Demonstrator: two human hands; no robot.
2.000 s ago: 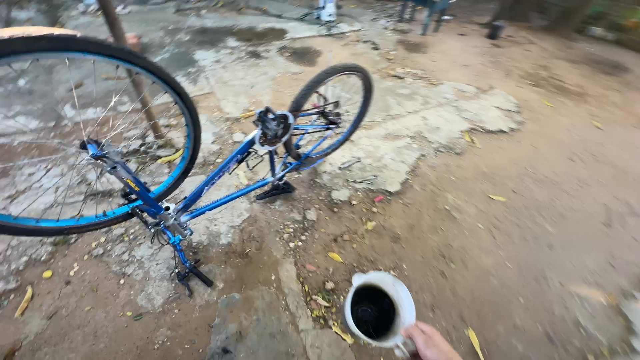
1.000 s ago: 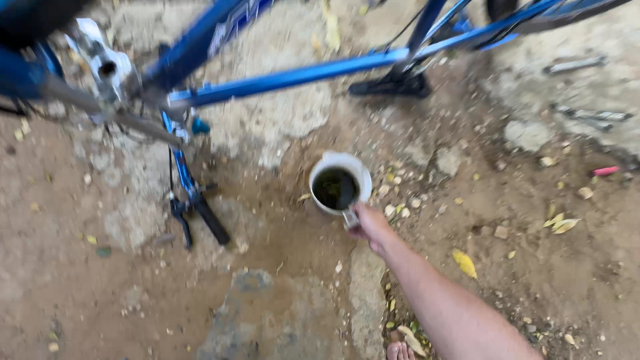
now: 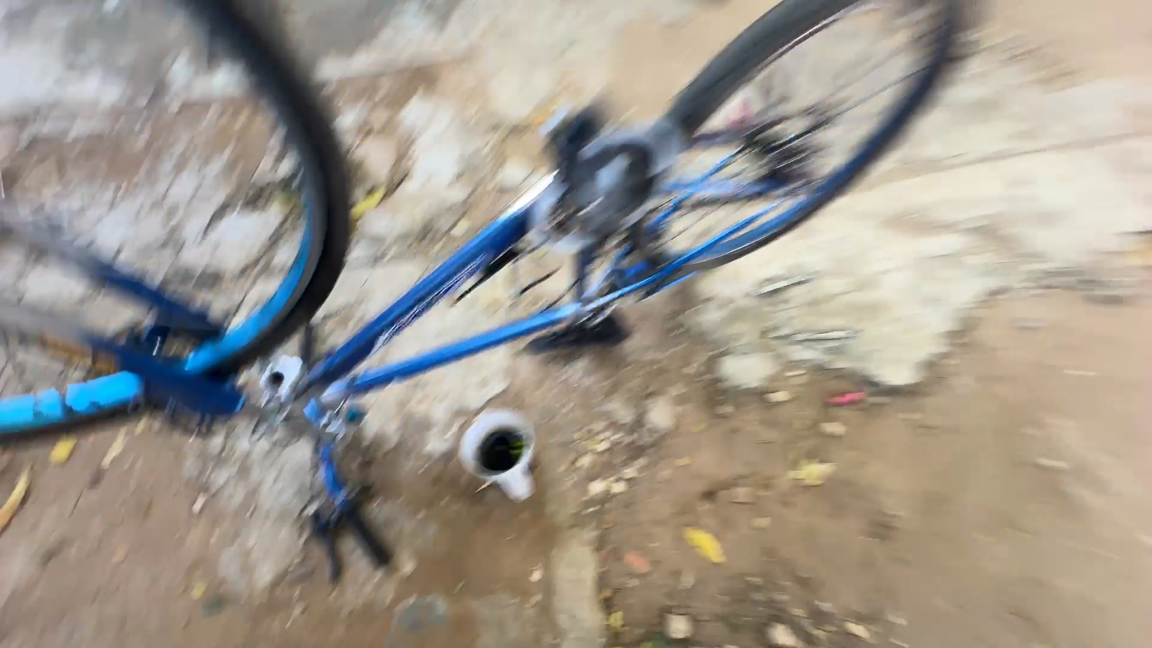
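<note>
Neither my left hand nor my right hand is in the head view, so what they hold cannot be seen. A white mug (image 3: 498, 450) with dark liquid in it stands upright on the dirt, its handle toward the lower right. Up and to the left of the mug, a blue bicycle (image 3: 468, 346) rests upside down on its saddle (image 3: 579, 335) and handlebar. One black handlebar grip (image 3: 367, 538) lies low, to the left of the mug. The picture is blurred by motion.
The front wheel (image 3: 328, 198) rises at the left, the rear wheel (image 3: 886, 153) at the upper right. Metal tools (image 3: 821, 336) lie on the broken concrete (image 3: 900, 306). A small pink object (image 3: 846, 398) and yellow leaves (image 3: 704, 544) are on the dirt to the right.
A hand held the mug by its handle in both earlier frames; now the mug stands let go on the ground and the hand is out of view. The view has shifted strongly.
</note>
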